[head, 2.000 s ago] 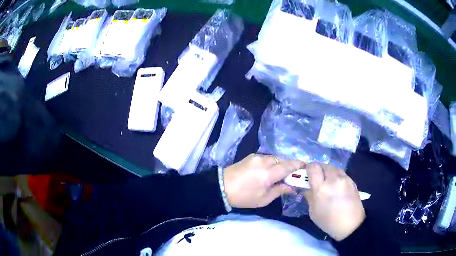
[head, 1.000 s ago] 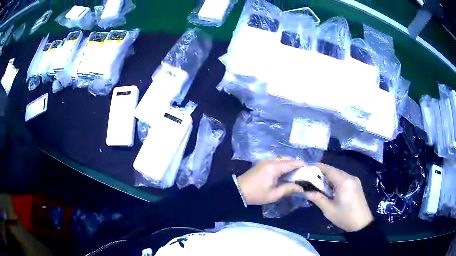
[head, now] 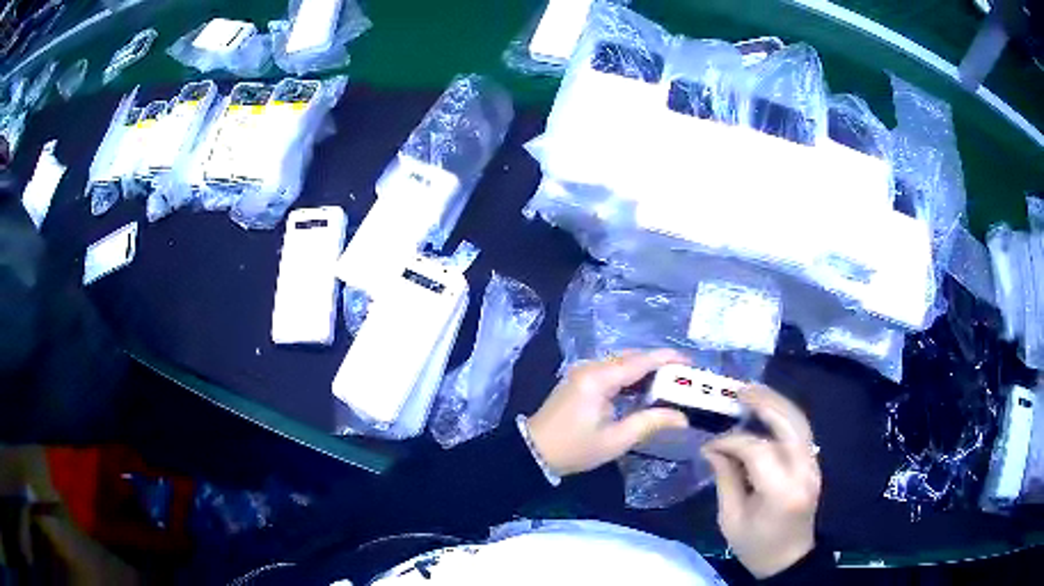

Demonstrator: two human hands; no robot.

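Note:
A white power bank (head: 696,392) is held end-on, low in the centre right, with small dark and reddish ports on its narrow edge. My left hand (head: 590,414) grips its left side with thumb and fingers. My right hand (head: 769,469) is at its right end, index finger against it, thumb and other fingers curled below. Most of the device's body is hidden behind its end and the fingers. A clear poly bag (head: 664,478) lies under the hands.
Bagged devices (head: 733,172) fill the upper right. A white pad (head: 735,316) lies before them. Loose power banks (head: 309,275) lie at centre left. Yellow-marked bagged devices (head: 246,137) lie farther left. Black film (head: 944,401) lies at right. A dark sleeve (head: 57,332) is at the left edge.
The power bank now shows its ported end more squarely. My right hand's fingers have loosened and curled below its right side. The view has shifted, so the mat's contents sit differently in the picture.

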